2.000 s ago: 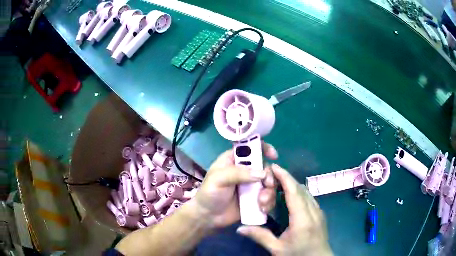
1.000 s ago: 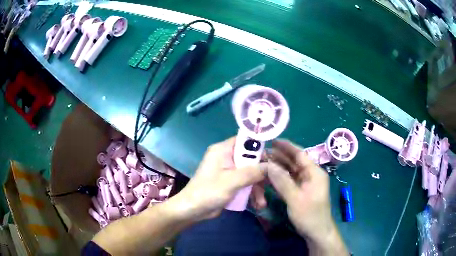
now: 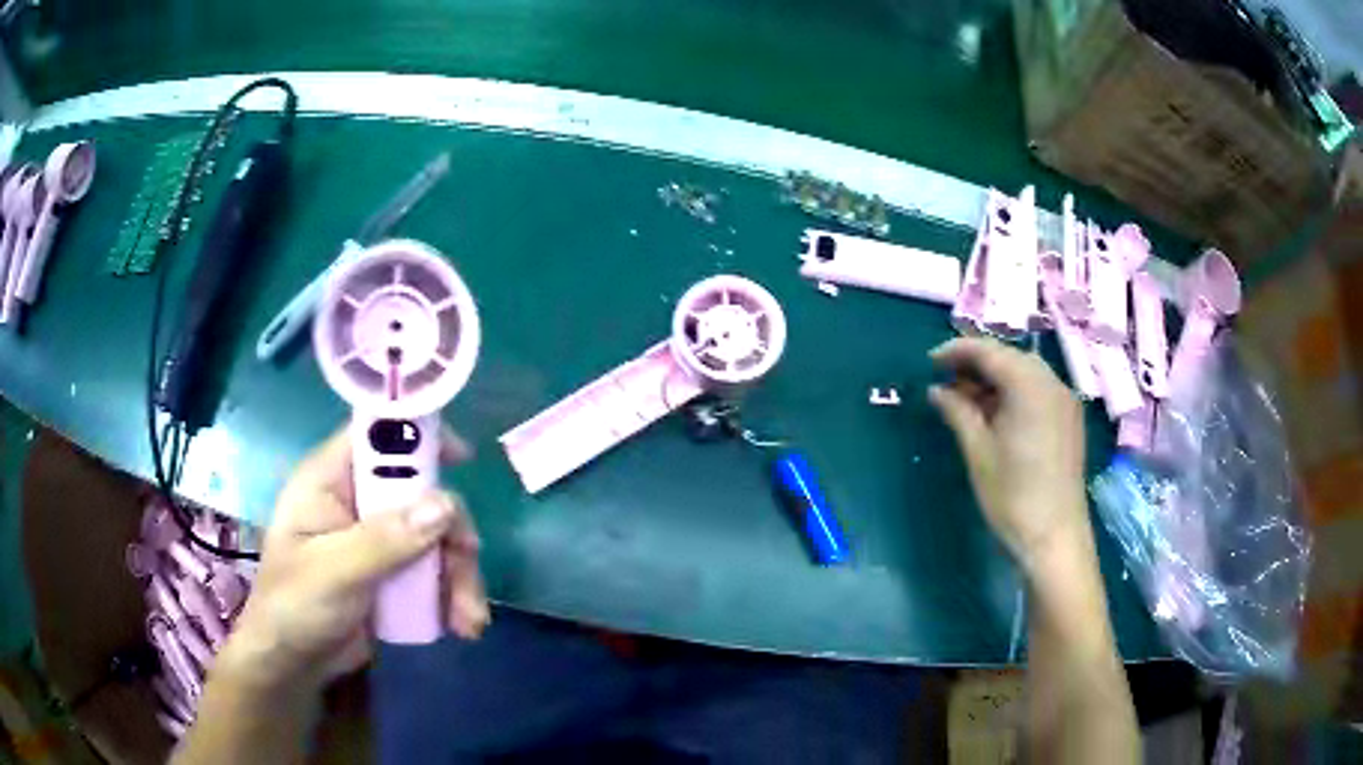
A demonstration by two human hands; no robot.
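My left hand (image 3: 351,561) is closed around the handle of a pink fan (image 3: 398,332), ring head up, dark oval opening facing me. My right hand (image 3: 1017,434) is over the bench at the right, fingers apart, with nothing seen in it. A small pink piece (image 3: 885,396) lies left of its fingertips. A second pink fan housing (image 3: 598,411) with an open trough handle lies mid-bench. A control board (image 3: 715,423) is beside its ring, wired to a blue battery cell (image 3: 812,508).
Black electric screwdriver (image 3: 224,284), knife (image 3: 307,302) and green PCB panel (image 3: 154,202) lie left. Screws (image 3: 691,197) and small boards (image 3: 834,200) lie near the white strip (image 3: 598,132). Handle cover (image 3: 889,266), pink parts, plastic bag (image 3: 1233,523) and cardboard box (image 3: 1181,142) are right. Carton (image 3: 75,598) lower left.
The view has swung to the right. My right hand has moved away from the held fan toward the right side of the bench. My left hand still holds the fan.
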